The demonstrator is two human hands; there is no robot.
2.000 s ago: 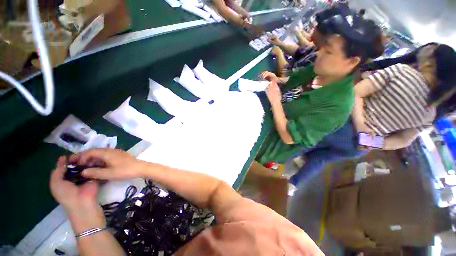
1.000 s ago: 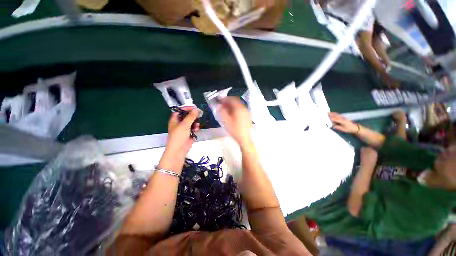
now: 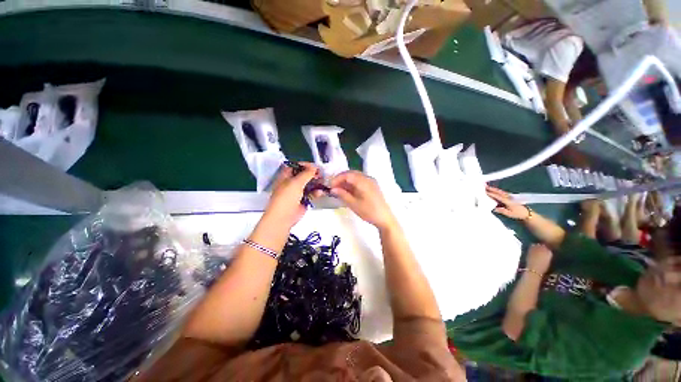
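My left hand (image 3: 290, 195) holds a small bunch of black cables (image 3: 308, 195) above the belt's near rail. My right hand (image 3: 361, 195) is beside it, its fingertips at the right end of the bunch. A white-wrapped tray (image 3: 326, 149) with a dark coiled cable in it lies just beyond my hands. Another wrapped tray (image 3: 257, 139), also with a dark cable, lies to its left, its near end close to my left hand. A tangled black cable pile (image 3: 317, 287) lies between my forearms.
A clear plastic bag (image 3: 97, 291) of dark cables is at left. A fan of white sheets (image 3: 463, 261) lies at right. More wrapped trays lie on the green belt (image 3: 172, 127). A white hose (image 3: 422, 82) arches over it. A person in green (image 3: 590, 298) sits at right, one hand by the trays.
My view has turned left from the neighbours to the belt. My right hand has come back from the middle tray to the cables in my left hand. A dark cable now shows in that tray.
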